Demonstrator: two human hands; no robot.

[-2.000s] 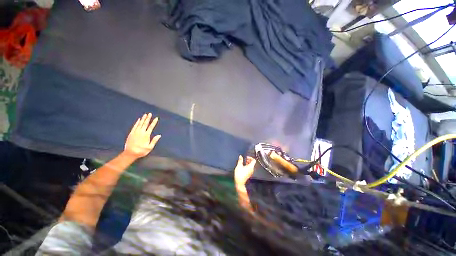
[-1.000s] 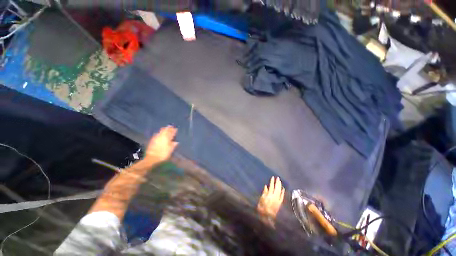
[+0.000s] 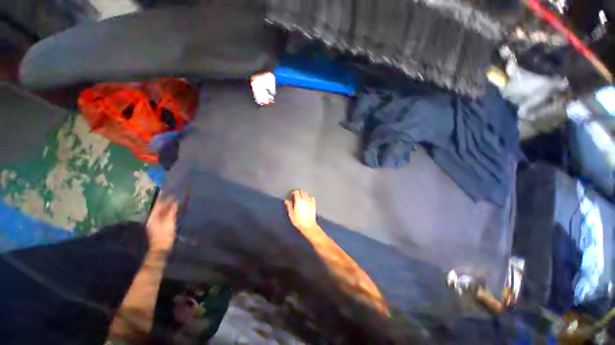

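Note:
Dark navy trousers (image 3: 229,212) lie long and flat along the near side of the grey padded ironing table (image 3: 303,148). My left hand (image 3: 162,222) is at their left end, blurred; its fingers touch or are near the cloth, and its grip cannot be told. My right hand (image 3: 301,209) rests on the far edge of the trousers near the middle, fingers bent; whether it pinches cloth is unclear. The steam iron (image 3: 475,288) stands at the right end of the table, blurred, away from both hands.
A crumpled navy pile (image 3: 438,135) lies at the far right of the table. A white card (image 3: 263,88) is at the far left edge. An orange-red bag (image 3: 135,114) and a dark padded arm (image 3: 148,44) are beyond the left end. Grey garments (image 3: 398,34) hang behind.
The view has swung left. My left hand has moved left to the end of the trousers. My right hand has moved from near the iron to the middle of the trousers.

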